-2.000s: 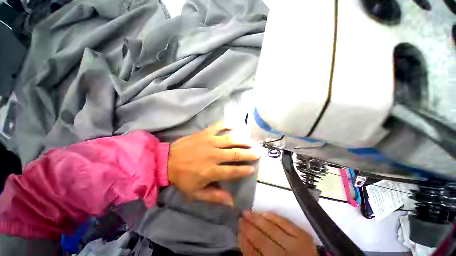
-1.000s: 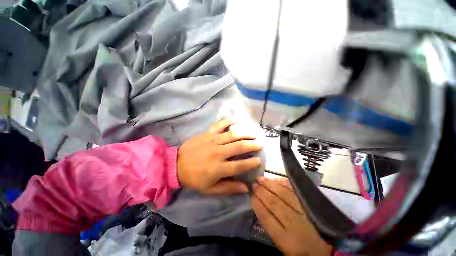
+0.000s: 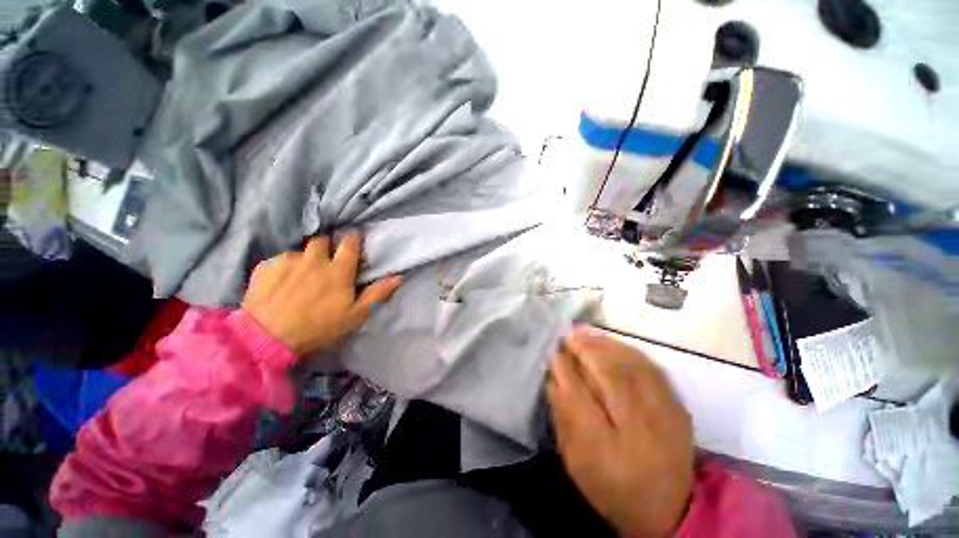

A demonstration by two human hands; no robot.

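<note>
The light-grey garment piece (image 3: 315, 137) is heaped on the table left of the machine head and spreads toward the front edge. My left hand (image 3: 310, 294) lies on the cloth at its left part, fingers spread, thumb pointing right. My right hand (image 3: 620, 420) pinches the cloth's right edge between thumb and fingers, in front of the needle area. The presser foot and needle (image 3: 610, 223) are behind and right of the cloth; the cloth edge lies left of them. The fingertips of my right hand are slightly blurred.
The white machine head (image 3: 547, 63) fills the upper right. Pink and blue pens (image 3: 766, 321), a dark flat case (image 3: 815, 305), a printed paper label (image 3: 838, 363) and crumpled white paper (image 3: 913, 452) are at the right. Grey pieces (image 3: 273, 499) lie below the table's front edge.
My left hand has moved left, away from the needle, onto the heap. My right hand now holds the cloth edge. The cloth has shifted left and the needle area is uncovered.
</note>
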